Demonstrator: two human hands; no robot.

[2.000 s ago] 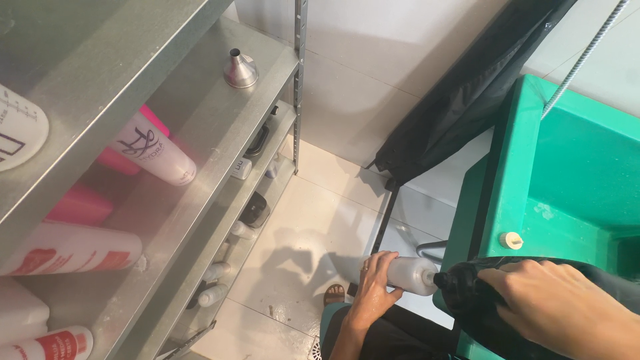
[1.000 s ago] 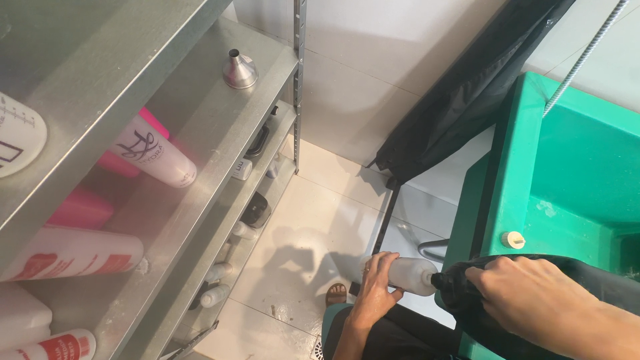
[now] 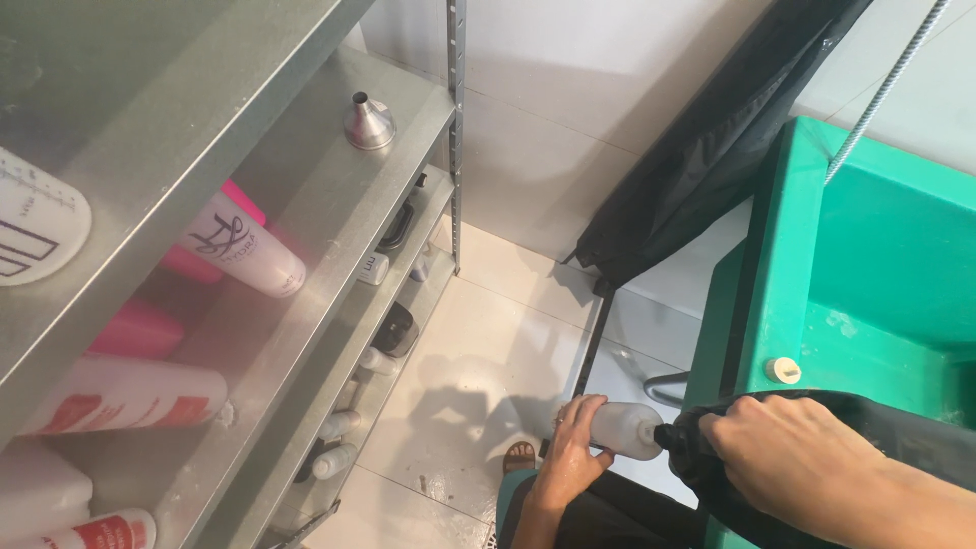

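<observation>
My left hand [image 3: 570, 450] is wrapped around a translucent white plastic bottle [image 3: 627, 431], held low between the shelves and the green tub. A large black container [image 3: 846, 415] lies tilted over the tub's near edge, and its black spout [image 3: 665, 437] meets the mouth of the white bottle. On top of the black container, near its neck, my right hand [image 3: 785, 450] grips it. Whether liquid is passing cannot be seen. A cream-coloured round cap [image 3: 783, 370] rests on the tub's rim.
Metal shelving [image 3: 358, 206] on the left holds a steel funnel [image 3: 370, 122], white and pink bottles, and smaller bottles lower down. The green tub [image 3: 778, 267] stands at the right, beside a black plastic sheet [image 3: 709, 145]. A sandalled foot [image 3: 519, 456] is on the tiled floor.
</observation>
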